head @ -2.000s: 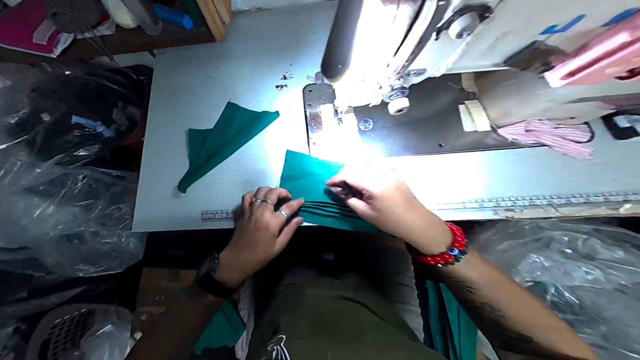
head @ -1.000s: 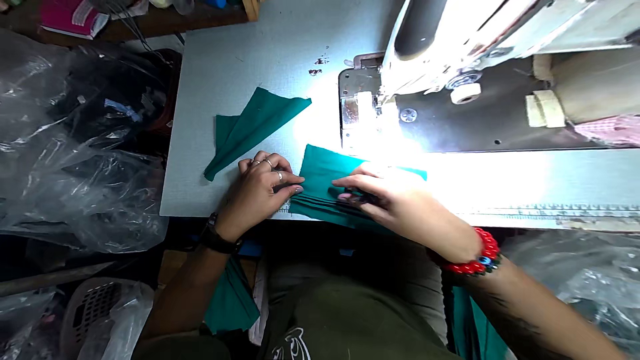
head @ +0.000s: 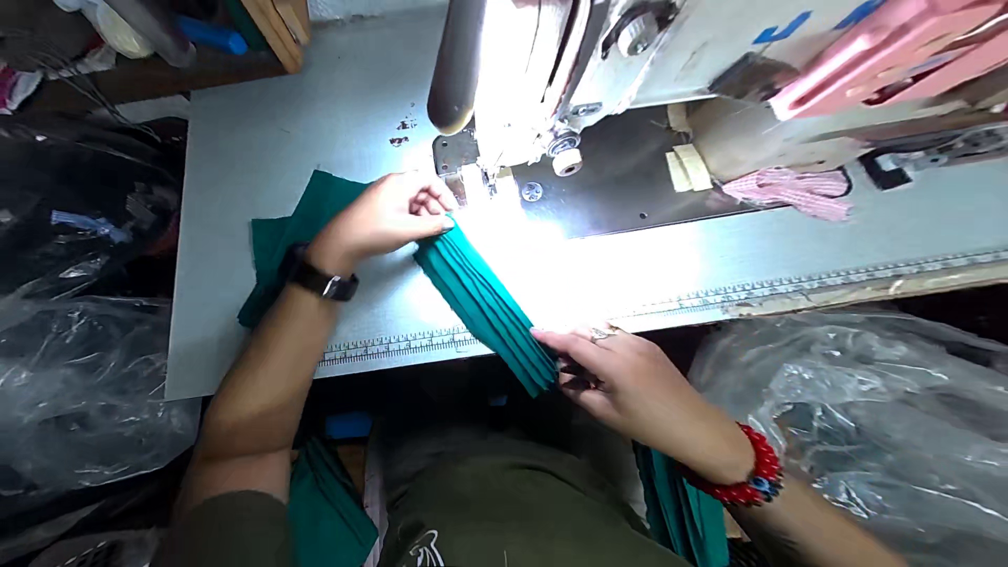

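Observation:
A green fabric piece folded in narrow lengthwise pleats [head: 484, 303] runs slantwise from the needle area of the sewing machine [head: 504, 87] down past the table's front edge. My left hand [head: 394, 213] pinches its upper end between thumb and fingers, just left of the presser foot. At the lower end, my right hand [head: 610, 374] grips the pleats at their right side, beyond the table edge. Another green fabric piece [head: 315, 209] lies on the table, partly hidden under my left hand and wrist.
A printed ruler strip [head: 402, 343] follows the table's front edge. Pink checked cloth [head: 787, 190] lies by the machine's base. Clear plastic bags [head: 866, 425] flank the table on both sides. More green fabric [head: 327, 504] hangs below, near my lap. A wooden shelf edge [head: 272, 35] stands at upper left.
The pleated fabric lay crosswise at the table's front; now it is turned on a slant. My left hand has moved up toward the presser foot, and my right hand down past the table edge.

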